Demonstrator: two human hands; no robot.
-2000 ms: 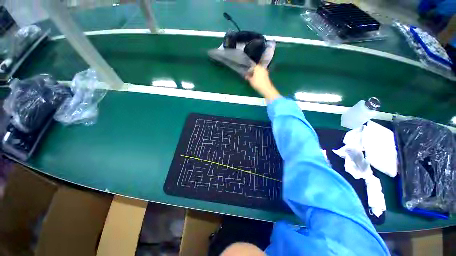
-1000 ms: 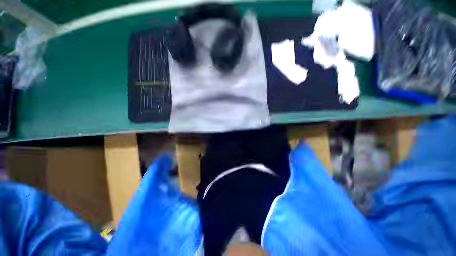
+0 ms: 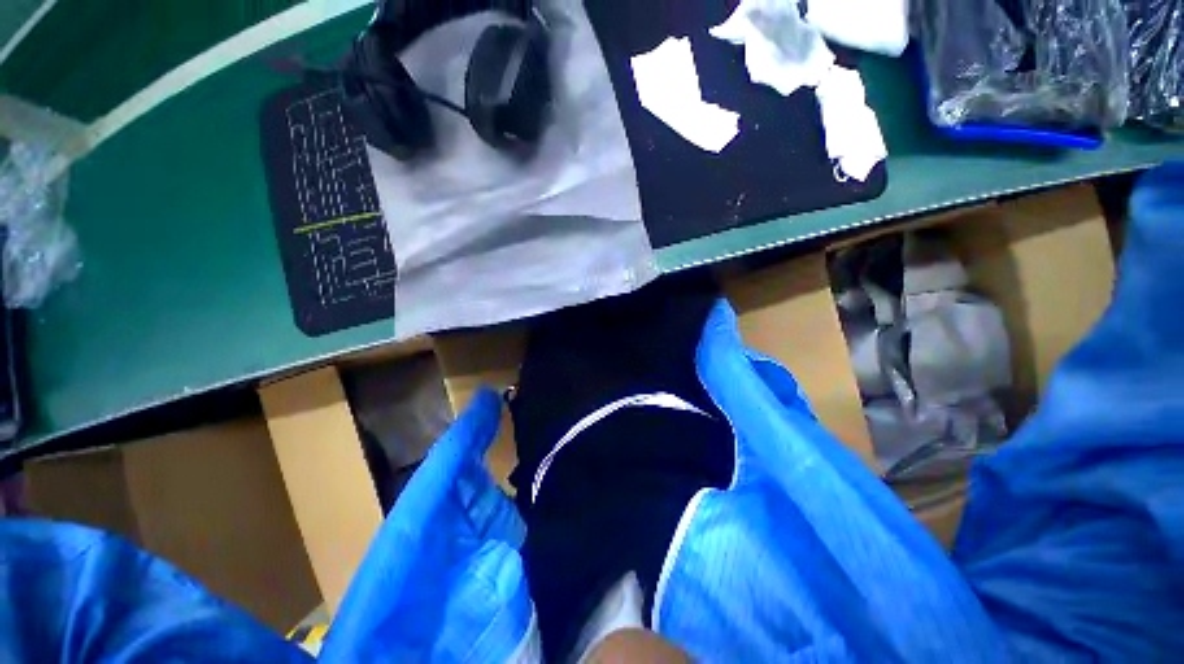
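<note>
A black over-ear headset [image 3: 506, 81] lies on a grey-white protective bag [image 3: 519, 247] at the upper left of centre. Its headband is partly cut off by the top edge and its two ear cups point towards me. A thin black stalk runs between the cups. The bag's near end reaches the bench's front edge. The bag covers part of the black work mat [image 3: 766, 175]. Neither of my hands is visible; only my blue sleeves show at both sides.
White cloths [image 3: 684, 97] lie on the mat's right part. A blue tray [image 3: 1013, 134] with plastic-wrapped items stands at the upper right. Clear plastic [image 3: 37, 227] lies at the far left. Open cartons [image 3: 799, 324] stand below the bench edge, one with grey bags [image 3: 941, 363].
The headset and bag came from the far side of the bench onto the mat. My outstretched arm has drawn back. The view has tilted down and turned since.
</note>
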